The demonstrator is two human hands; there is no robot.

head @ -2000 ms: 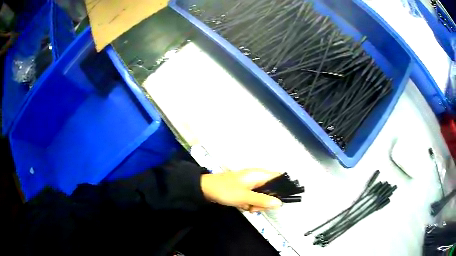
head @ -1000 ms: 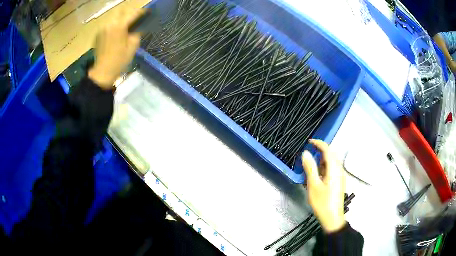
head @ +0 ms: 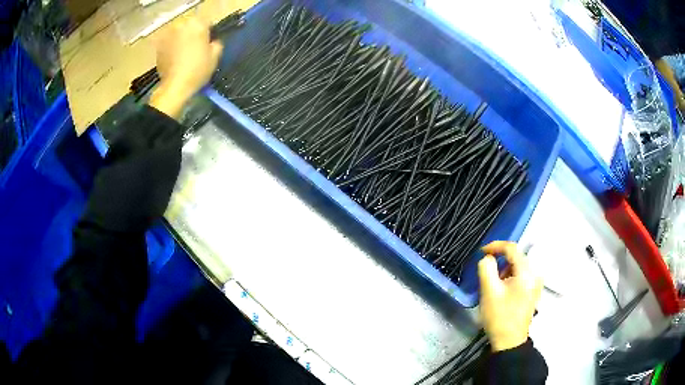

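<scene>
My left hand [head: 185, 62], in a dark sleeve, is at the upper left, by the tray's left end. It holds a bundle of black rods [head: 227, 25], with thick ends sticking out right and more rod showing at its lower left. My right hand [head: 509, 293] is at the tray's near right corner, thumb and index finger curled close; I see no part held there. The blue tray [head: 342, 201] is filled with many thin black rods [head: 390, 128]. Another rod bundle [head: 460, 364] lies on the white foam, partly hidden by my right hand and sleeve.
Cardboard [head: 98, 60] lies at the upper left. A deep blue tote [head: 37, 218] stands left, below table level. At right are a red rim [head: 643, 252], a small set-aside cluster of rods [head: 622, 316] and clear plastic [head: 650, 143]. Printed tape [head: 289, 342] runs along the near edge.
My left hand has moved from the near foam to the upper left with the bundle. My right hand has come into view and shifted slightly right and down. The view has shifted too.
</scene>
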